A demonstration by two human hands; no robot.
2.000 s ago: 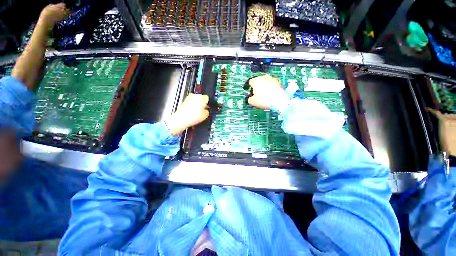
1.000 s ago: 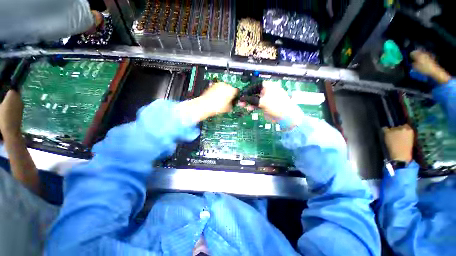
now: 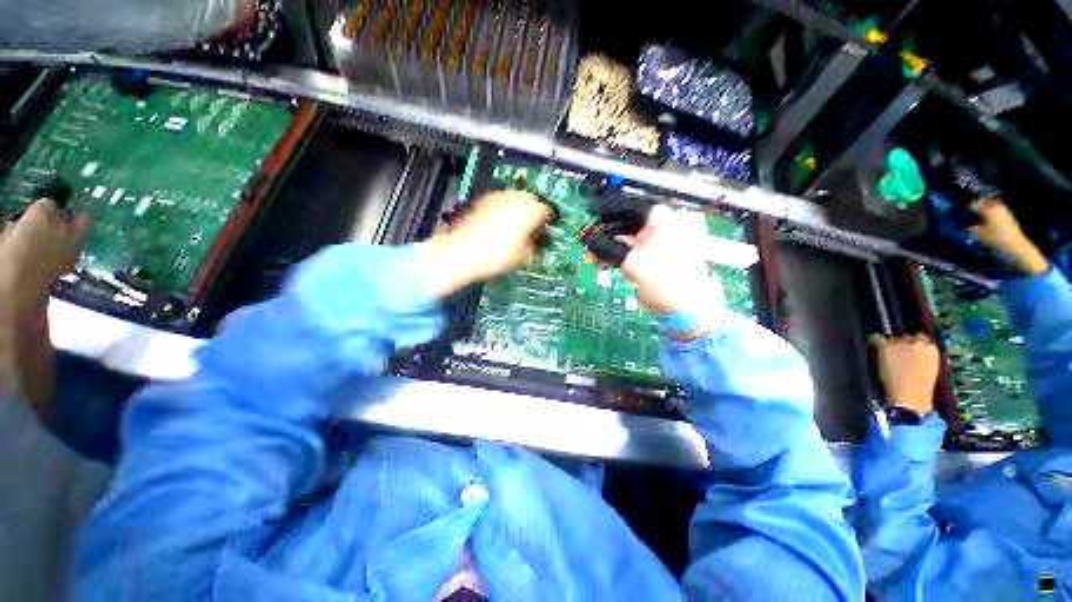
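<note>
A green circuit board [image 3: 553,335] lies in a black carrier [image 3: 470,367] in front of me. My left hand [image 3: 500,233] is over the board's upper left part, blurred, its black-covered fingertips turned right and down; whether it holds a part cannot be told. My right hand [image 3: 661,256] is over the board's upper middle, its black finger cots curled together around small orange-brown components [image 3: 585,234], of which a bit shows at the fingertips. The hands are apart. They hide the board's upper middle.
A second board [image 3: 176,176] lies at left, with another person's hand [image 3: 35,253] at its edge. A third board [image 3: 987,347] lies at right, near another person's hands. Behind the rail stand ridged component trays [image 3: 453,59], a cream parts bin [image 3: 611,106] and a silver-grey heap [image 3: 696,88].
My hands, close together over the board a second ago, are now further apart. Earlier my left hand was at the board's left edge. Rows of orange-brown components seen then are now hidden. The view has tilted.
</note>
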